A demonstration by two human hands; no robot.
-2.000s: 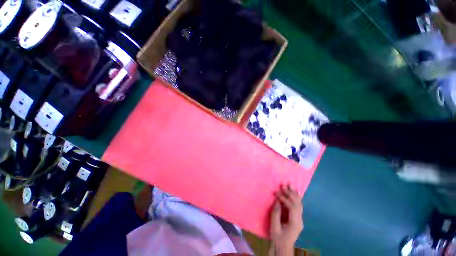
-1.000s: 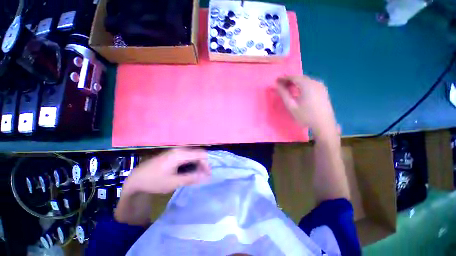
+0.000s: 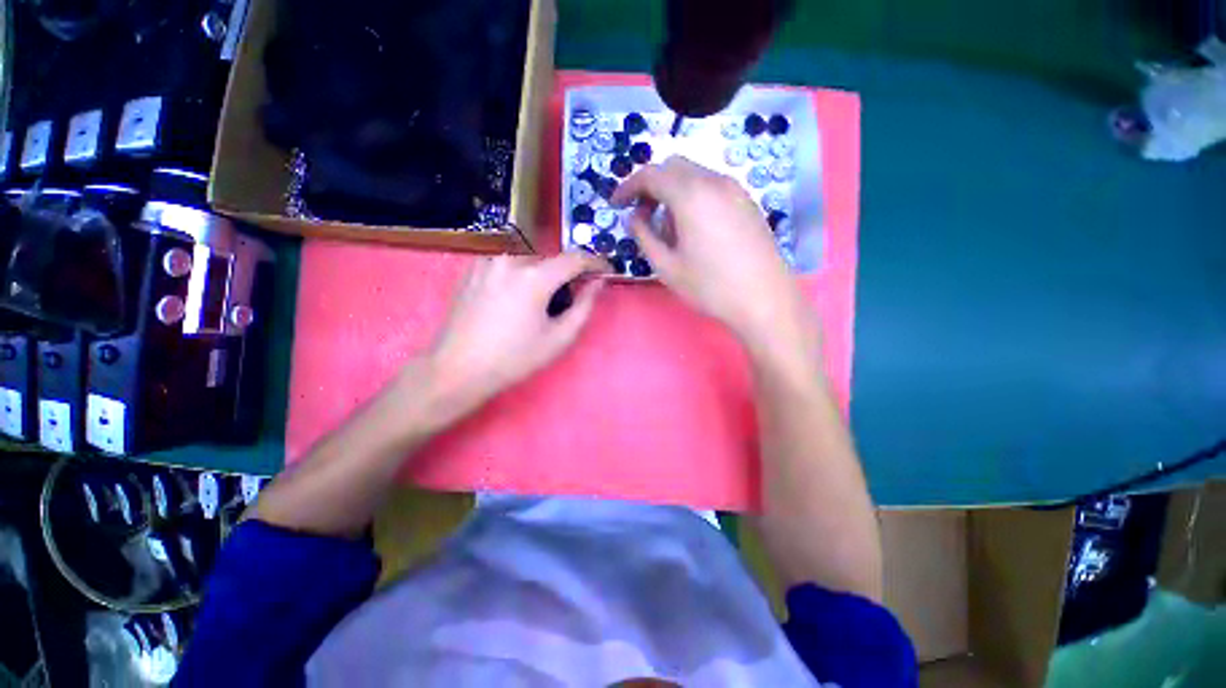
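Observation:
My left hand is over the pink-red mat, just below the white tray's front edge, with a small black piece held in its fingers. My right hand reaches over the white parts tray, fingers bent down among the small round fittings, which show black or silvery faces. Its fingertips are close to the fittings; whether they grip one cannot be told. The hand covers the tray's middle.
An open cardboard box of black pieces stands left of the tray. A dark cylinder with a thin tip hangs over the tray's back. Black cameras stand at far left. A clear plastic bag lies upper right. Cartons are below right.
Both hands have moved up: the left from near the apron onto the mat with the black piece, the right from the mat to the tray. The dark cylinder now shows over the tray.

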